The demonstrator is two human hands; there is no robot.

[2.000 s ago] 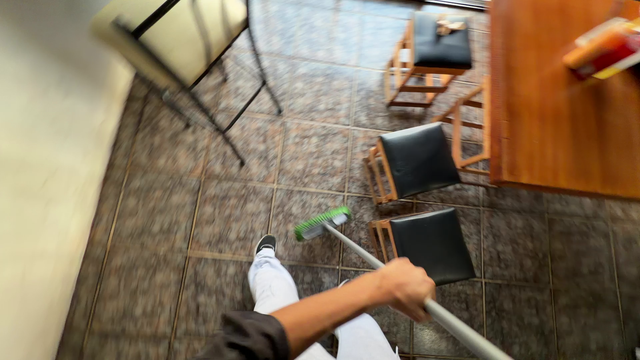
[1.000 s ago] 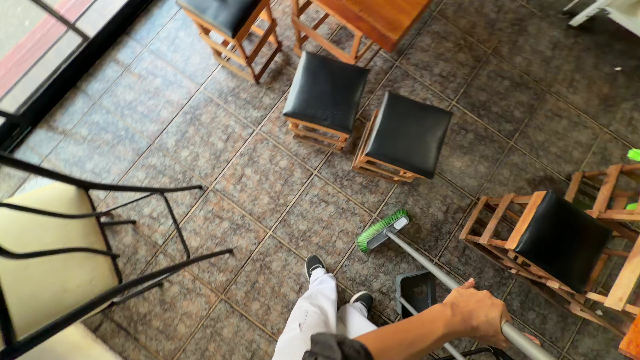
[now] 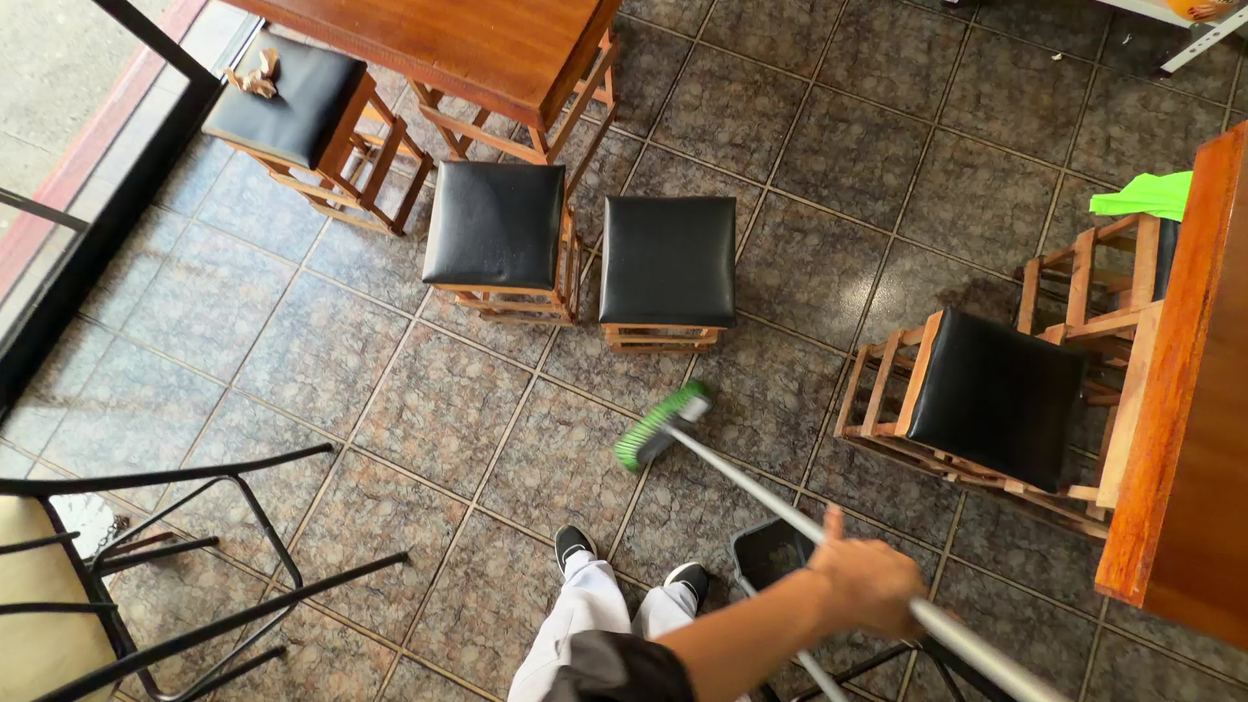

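My left hand is closed around the pale metal handle of a broom, its arm reaching across from the lower middle. The handle slopes from the lower right edge to the broom head, which has green bristles, is slightly blurred and is at the tiled floor below two black-topped stools. A dark dustpan lies just right of my feet, partly behind my forearm, and its thin handle runs down out of the frame. My right hand is outside the view.
Black-cushioned wooden stools stand ahead beside a wooden table; one bears a crumpled brownish thing. At right are another stool, a wooden tabletop and a bright green cloth. A metal-framed chair is at lower left.
The view has swung around over the floor. My left hand has stayed on the broom handle throughout. The dustpan, unseen in the oldest frame, shows beside my feet one second ago and now.
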